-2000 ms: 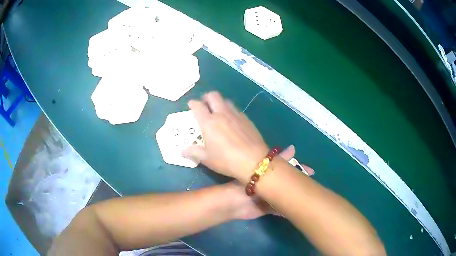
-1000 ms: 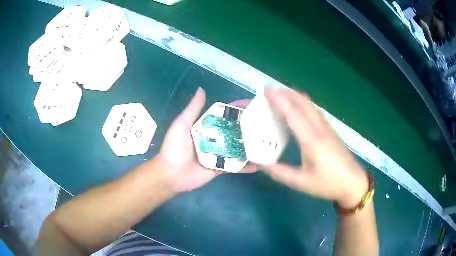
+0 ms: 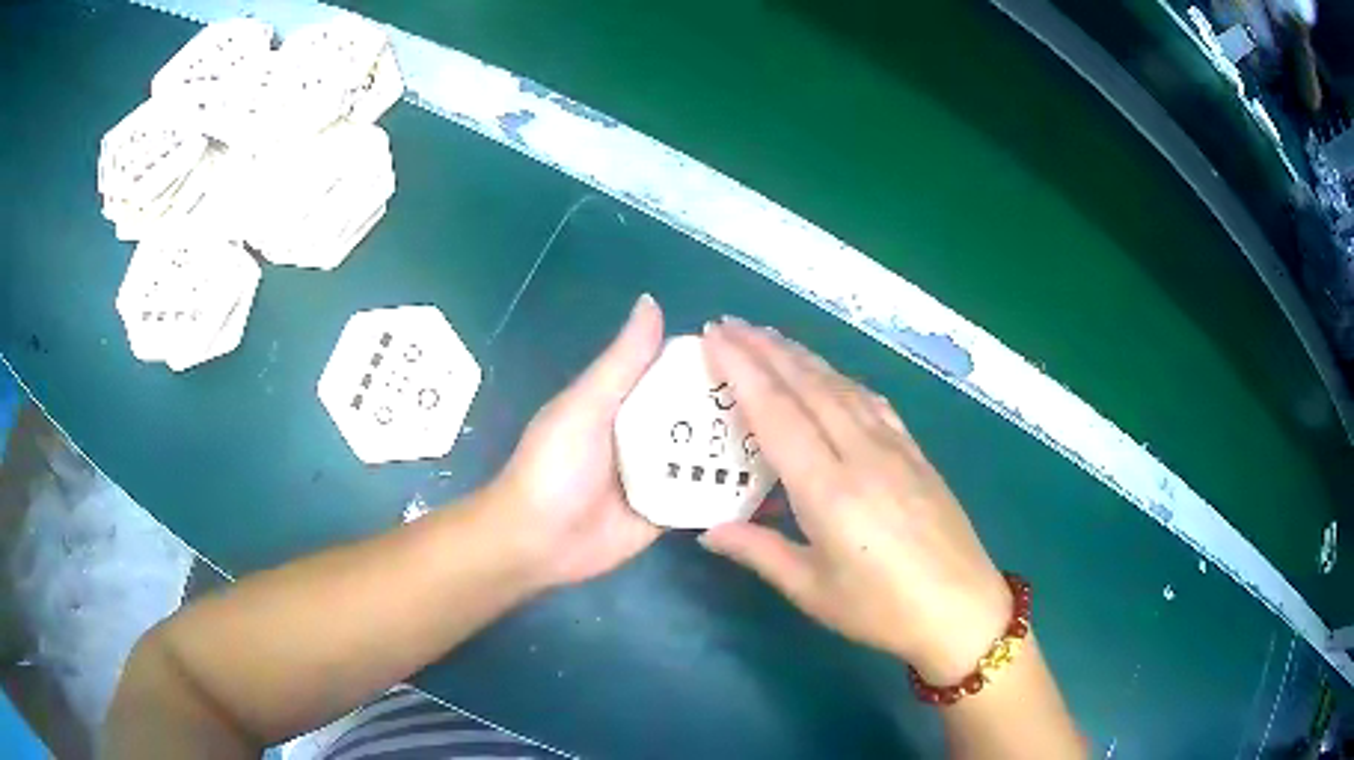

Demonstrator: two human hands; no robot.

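Note:
A white hexagonal unit point(image 3: 686, 453) is held between my hands over the bench, its printed cover facing up with small circles and a row of dark squares. My left hand point(image 3: 579, 468) holds it from the left and below, thumb raised at its edge. My right hand point(image 3: 846, 498) lies over its right side, fingers across the cover and thumb at the lower edge. The housing and green board are hidden under the cover. A loose front cover point(image 3: 400, 383) lies flat on the bench to the left.
Several stacks of white hexagonal covers point(image 3: 319, 193) stand at the upper left of the green bench top point(image 3: 490, 624). A worn white rail point(image 3: 713, 208) separates the bench from the green conveyor belt point(image 3: 950, 193). Whitish crumpled film point(image 3: 104, 572) shows at the lower left.
One second ago the cover was tilted in my right hand beside the open housing with its green board. Now the cover lies over it, and my right hand has moved left onto it.

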